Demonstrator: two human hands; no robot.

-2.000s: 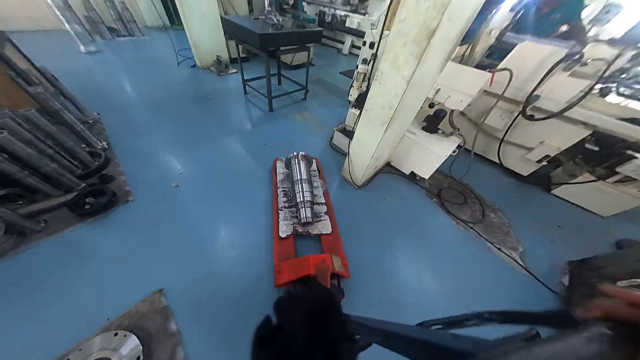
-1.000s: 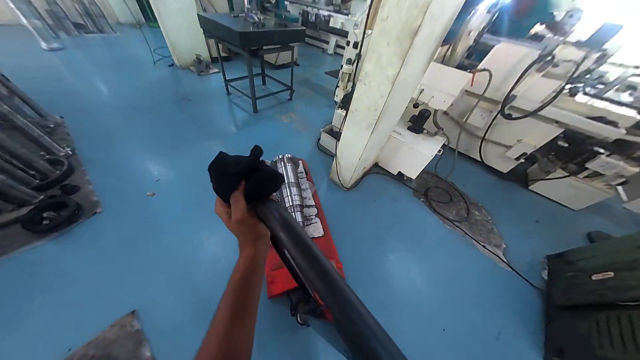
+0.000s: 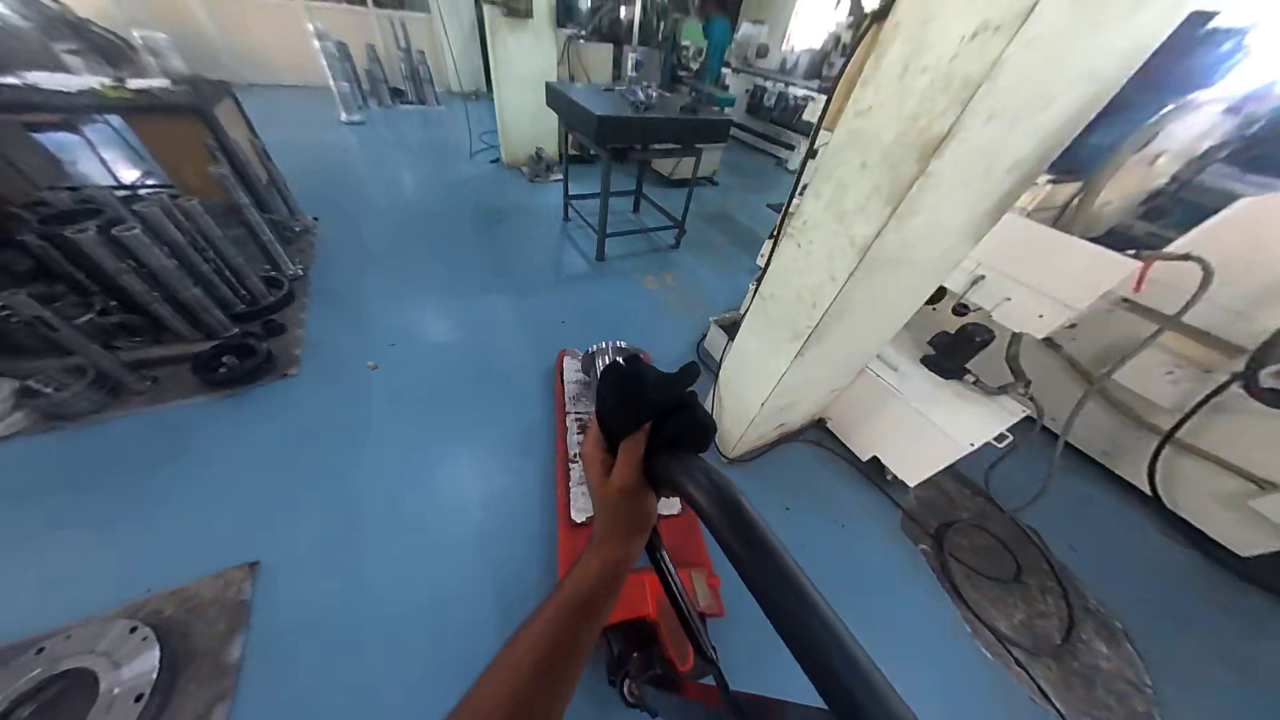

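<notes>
My left hand [image 3: 622, 490] is closed around the upper end of the black handle [image 3: 775, 580] of a red pallet jack [image 3: 577, 535], with a bunched black cloth [image 3: 650, 400] at its fingers. Behind the cloth, a shiny machined steel shaft [image 3: 608, 352] rests on the jack's forks over whitish, stained padding [image 3: 580, 490]; the cloth and my hand hide most of the shaft. Below the hand, a thinner black rod [image 3: 680, 600] runs down towards the jack's base. My right hand is out of the frame.
A pale pillar [image 3: 850, 240] stands close right of the jack, beside machines and loose cables [image 3: 1000, 560] on the floor. Metal tubes [image 3: 170, 260] lie at left. A steel flange [image 3: 90, 660] is at lower left, and a black table [image 3: 640, 125] stands ahead.
The black handle and my left hand holding it now stand further right relative to the jack, uncovering its left side. Two seconds ago the whole shaft showed. The view has shifted.
</notes>
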